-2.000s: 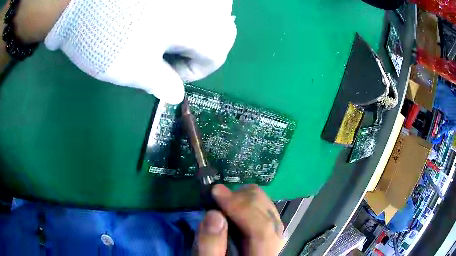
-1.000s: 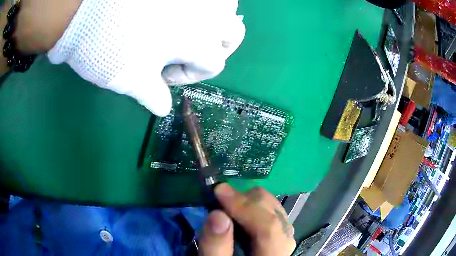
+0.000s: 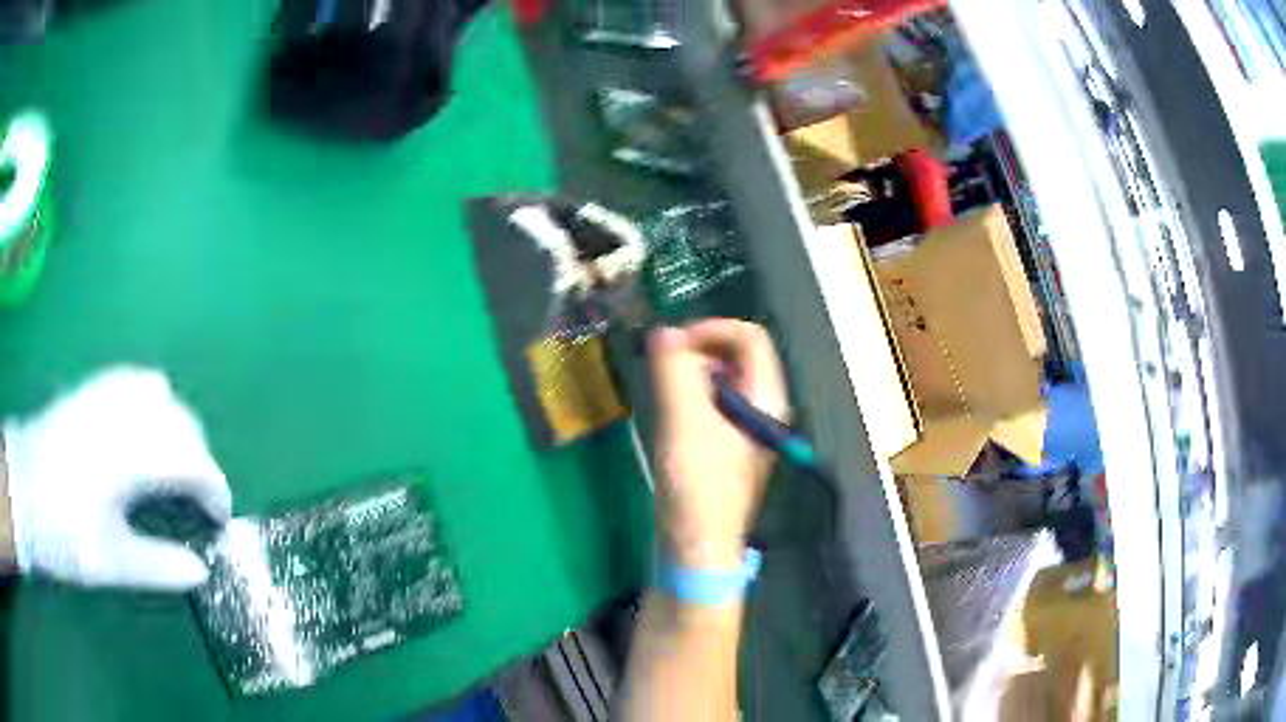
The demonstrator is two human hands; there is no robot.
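Observation:
The circuit board lies solder side up on the green mat, at the lower left. My left hand, in a white glove, is at the board's left edge; its fingers are curled and blurred, and the fingertips seem to touch the board's corner. My right hand, bare with a light blue wrist band, holds the soldering iron by its dark handle at the iron stand. The iron's tip is hidden or blurred near the whitish holder. The yellow-brown sponge sits in the stand.
A green-and-white solder reel is at the left edge. A black object stands at the mat's far side. Boards lie on the dark belt beyond the stand. Cardboard boxes and a red-wrapped post are farther right.
The view has swung right. My right hand has moved the iron off the board to the stand. My gloved hand remains by the board, at its left side.

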